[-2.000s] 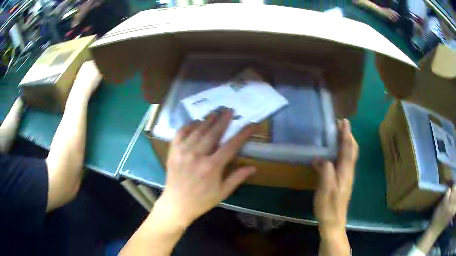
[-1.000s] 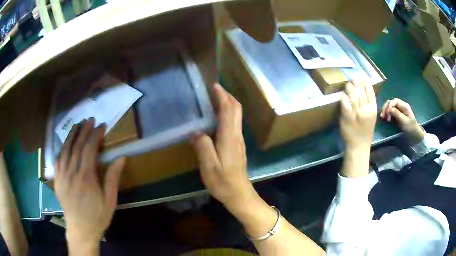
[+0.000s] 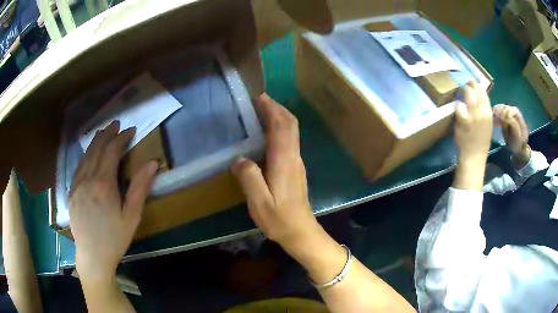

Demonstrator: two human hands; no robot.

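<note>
An open brown carton (image 3: 196, 205) lies in front of me, its lid (image 3: 183, 30) standing up behind it. A white foam rim (image 3: 235, 92) frames a grey-blue bagged product (image 3: 199, 113). A white leaflet (image 3: 150, 110) lies tilted on top, beside a narrow brown block (image 3: 145, 156). My left hand (image 3: 110, 189) rests over the leaflet's lower edge and the block, fingers spread; whether it grips anything is hidden. My right hand (image 3: 275, 174), with a bracelet at the wrist, holds the carton's right front corner, thumb on the foam rim.
To the right, another person's hand (image 3: 474, 122) touches a similar open carton (image 3: 349, 116) with a leaflet (image 3: 413, 54) on top. Another carton (image 3: 544, 76) is at the far right. A forearm (image 3: 18, 238) shows at the left edge. The green bench has a metal front edge (image 3: 391, 194).
The view has swung right since the earliest frame, so my carton now appears at the left. Since the middle frame, the neighbour's carton appears further right and more angled. My hands stay on my carton.
</note>
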